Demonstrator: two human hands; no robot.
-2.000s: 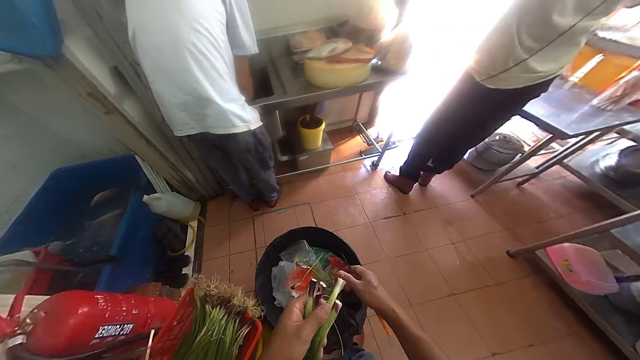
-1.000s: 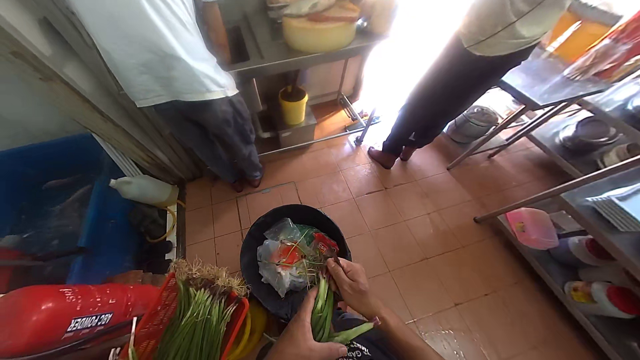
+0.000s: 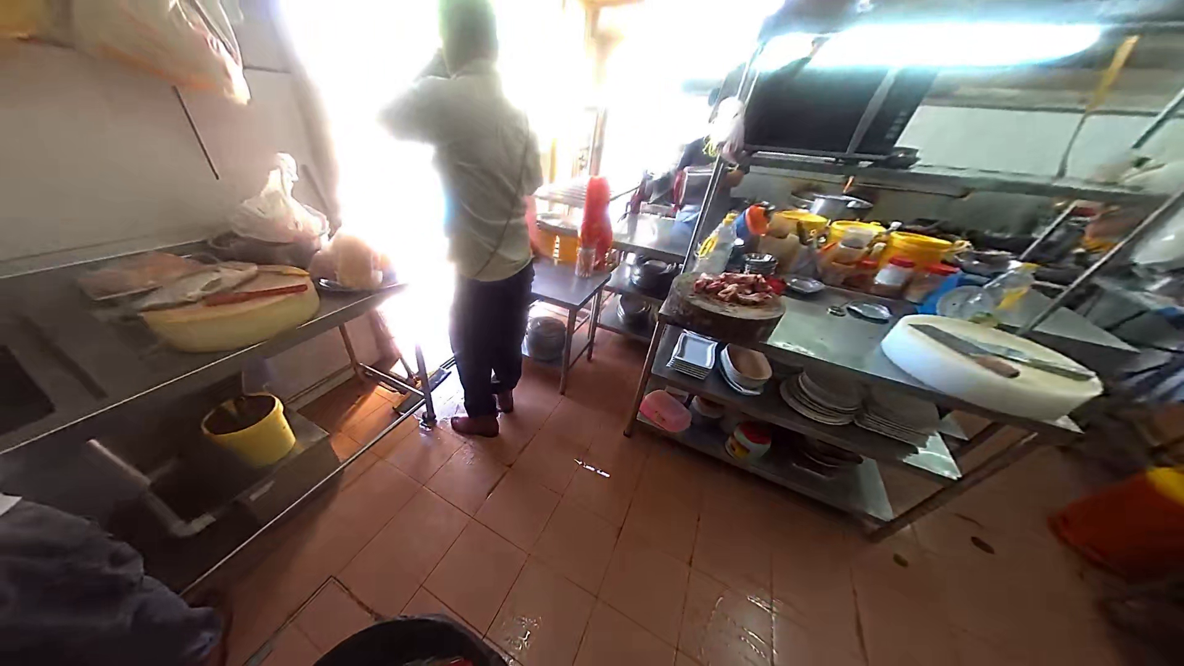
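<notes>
Neither my left hand nor my right hand shows in the head view now. At the bottom edge, the rim of a black bin [image 3: 407, 640] is partly in view, with a little of its contents visible. A round wooden chopping block [image 3: 721, 319] carries pieces of raw meat [image 3: 737, 288] on the steel table. Further right, a thick white round chopping board [image 3: 994, 375] holds a knife [image 3: 967, 350] and another blade. On the left steel counter, a thick round board [image 3: 231, 319] bears a red-handled tool [image 3: 256, 294].
A person [image 3: 490, 185] stands by the bright doorway, and another's trousers [image 3: 83, 592] show at lower left. A yellow bucket [image 3: 248, 429] sits beneath the left counter [image 3: 347, 310]. Stacked plates [image 3: 819, 403] fill a lower shelf. An orange-red container [image 3: 1124, 523] stands at far right.
The view has swung up and right. Both my hands, the green stalks in them, the red crate and the fire extinguisher have left the view, and only the bin's rim shows.
</notes>
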